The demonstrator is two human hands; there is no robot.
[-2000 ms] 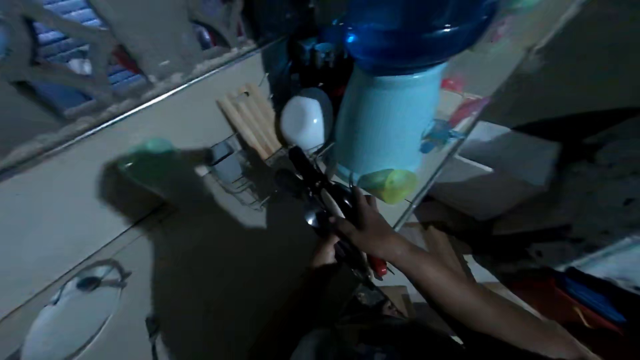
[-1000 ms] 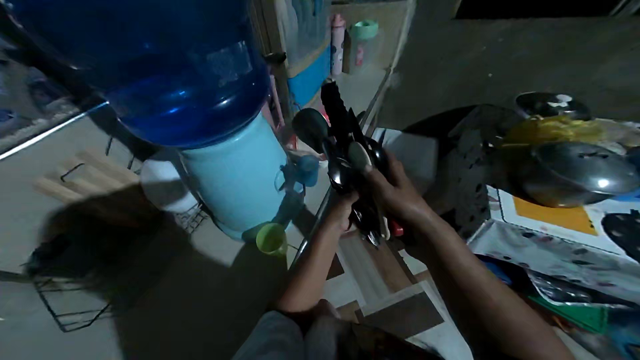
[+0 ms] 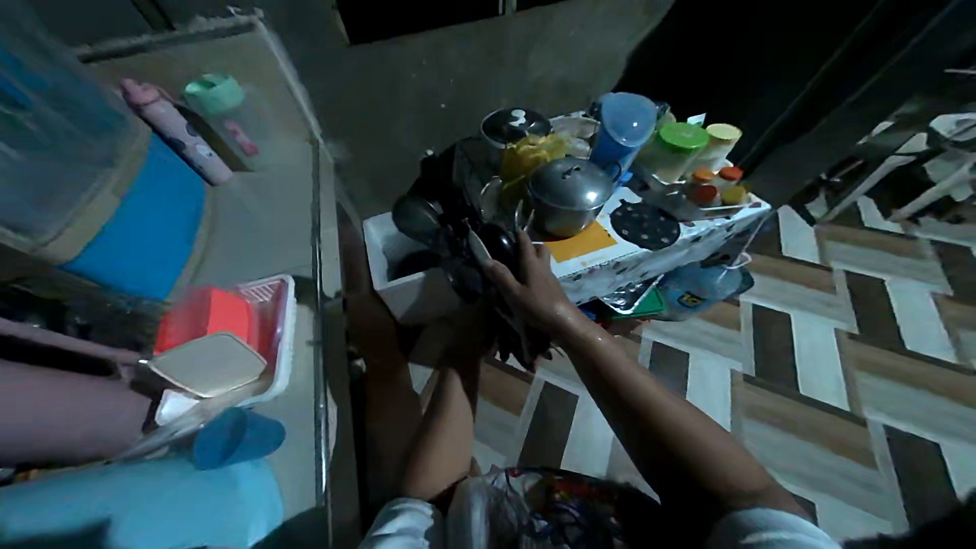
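Note:
My right hand (image 3: pixel 530 286) is closed around a bundle of dark kitchen utensils (image 3: pixel 488 252) held in front of me. A black ladle or large spoon (image 3: pixel 417 219) juts out of the bundle on the left, and slim handles and tips hang below the hand. My left hand (image 3: pixel 469 316) is in deep shadow under the bundle and seems to support it; its fingers are mostly hidden. Just behind and left of the bundle is a white open box (image 3: pixel 419 293) with something dark inside. A lidded metal pot (image 3: pixel 570 194) stands beyond my right hand.
A table with a patterned cloth (image 3: pixel 656 255) bears a blue pitcher (image 3: pixel 624 133), a green-lidded jar (image 3: pixel 679 149), small jars and a black round mat (image 3: pixel 645 225). Beneath it is a plastic jug (image 3: pixel 698 290). The counter edge (image 3: pixel 320 343) runs on the left, with a plastic basket (image 3: pixel 282 343) and blue cup (image 3: pixel 238 438).
The view has swung far right, from the counter with the water dispenser to the cloth-covered table. The utensil bundle has moved along with my hands and is now near the white box.

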